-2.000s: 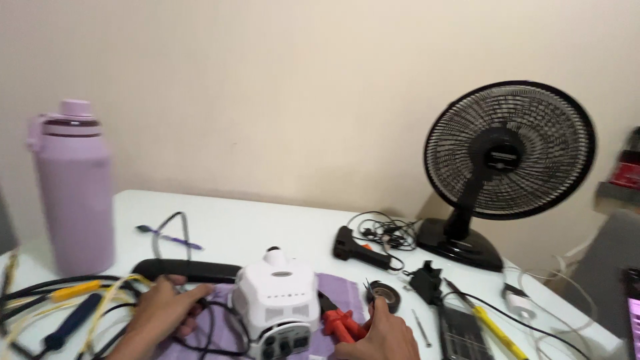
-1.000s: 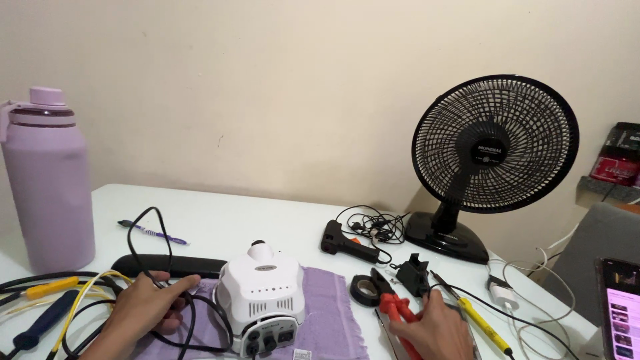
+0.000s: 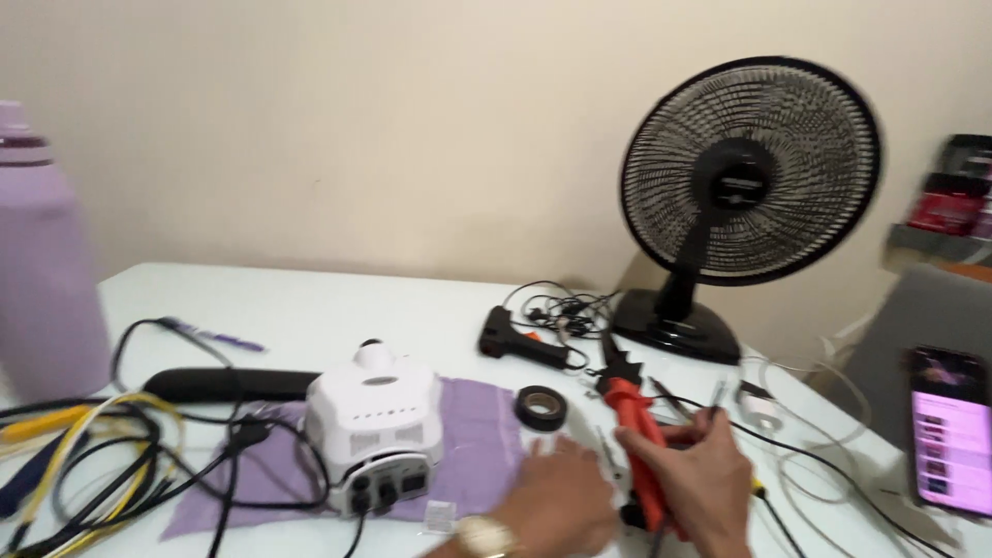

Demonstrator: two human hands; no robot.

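My left hand (image 3: 564, 496), a watch on its wrist, reaches low over the table just below the roll of black tape (image 3: 541, 408); it is blurred, and its fingertips are hard to make out. My right hand (image 3: 701, 480) is at the red-handled pliers (image 3: 639, 434), fingers bent around a small thin item that I cannot identify. The pliers' dark jaws point toward the fan. Left of my hands, a white control box (image 3: 376, 434) with a dark cable plugged into its front stands on a purple cloth (image 3: 477, 442).
A black desk fan (image 3: 740, 186) and a black glue gun (image 3: 519, 341) are at the back. Black and yellow cables (image 3: 116, 457) tangle at the left, near a lilac bottle (image 3: 46, 279). A lit phone (image 3: 949, 434) and a white charger (image 3: 759, 407) are at the right.
My left hand has left the black cable left of the white box and moved right, to beside the tape roll. The red-handled pliers now lie with their jaws toward the fan.
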